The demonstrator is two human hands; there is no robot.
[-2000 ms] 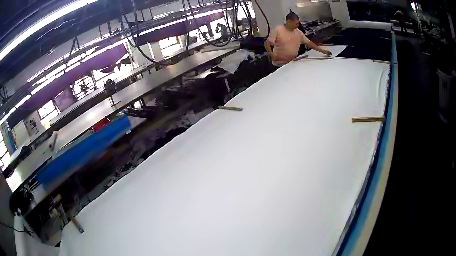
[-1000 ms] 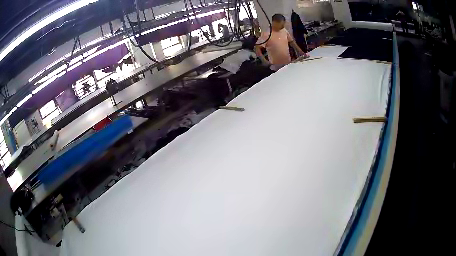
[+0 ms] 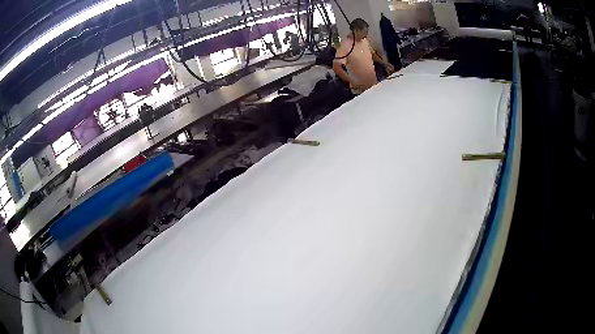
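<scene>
White fabric (image 3: 326, 215) lies spread smooth over the long table. One fabric weight (image 3: 483, 156) lies near its right edge, another (image 3: 305, 142) near its left edge, and another (image 3: 103, 294) at the near left corner. Black fabric (image 3: 483, 59) lies beyond the white at the far end. Neither of my hands is in the picture.
A person (image 3: 362, 62) stands at the far left side of the table, an arm towards its edge. A blue table edge strip (image 3: 490, 241) runs along the right. Left stands another long table (image 3: 189, 107) and a blue sheet (image 3: 114, 202). Cables hang overhead.
The person at the far end has drawn the reaching arm back from the fabric and moved a little left. The white fabric and near weights look unchanged.
</scene>
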